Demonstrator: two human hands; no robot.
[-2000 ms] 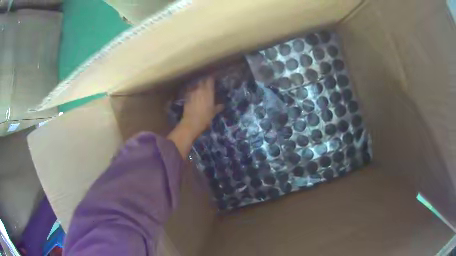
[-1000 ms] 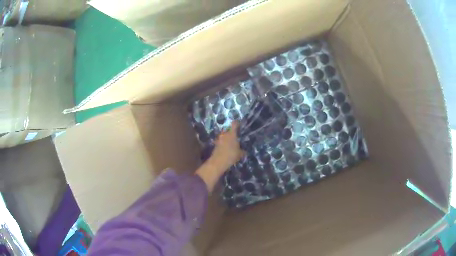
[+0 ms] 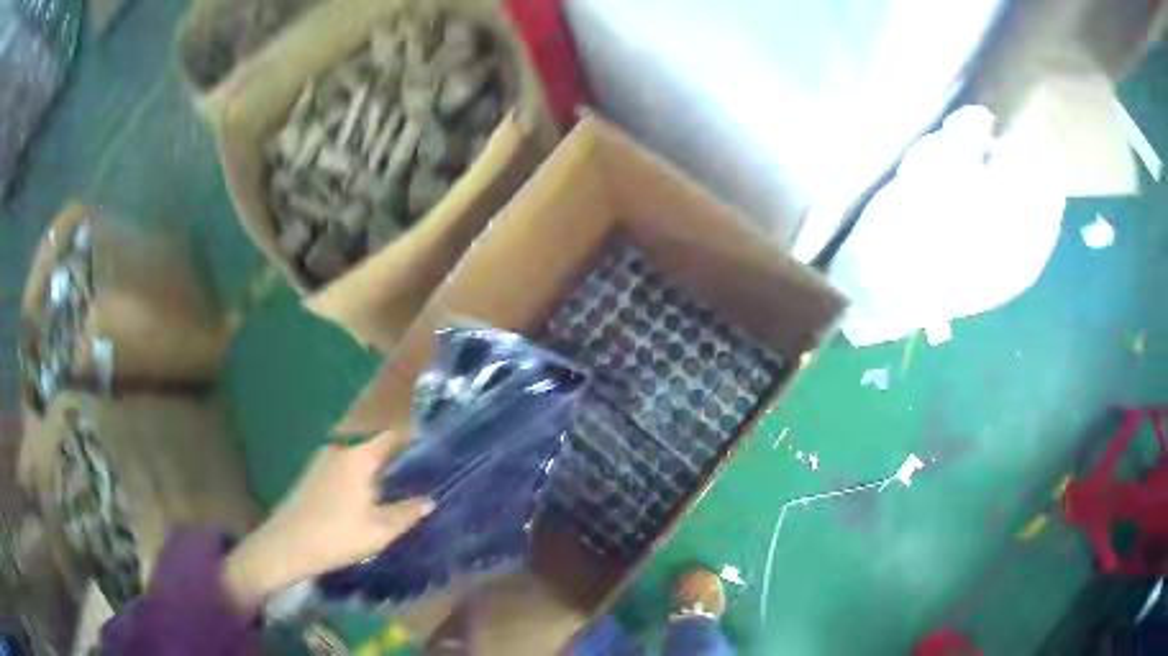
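Note:
My left hand, bare with a purple sleeve, reaches in from the lower left and grips a shiny, crinkled plastic bag. The bag looks dark, with round shapes at its upper end, and is held above the near left side of an open cardboard carton. Inside the carton lie layered sheets of black discs in rows. The bag hides part of them. The hand is blurred, and its fingertips are partly unclear. My right hand is not visible.
A carton of small brown pieces stands behind. Filled bags or boxes are at the left. A white bag and scraps lie on the green floor. A red stool is at right. A shoe shows below.
My left hand has lifted the plastic bag out from the sheets in the carton. The view has moved back and turned, so the whole carton and the floor around it show.

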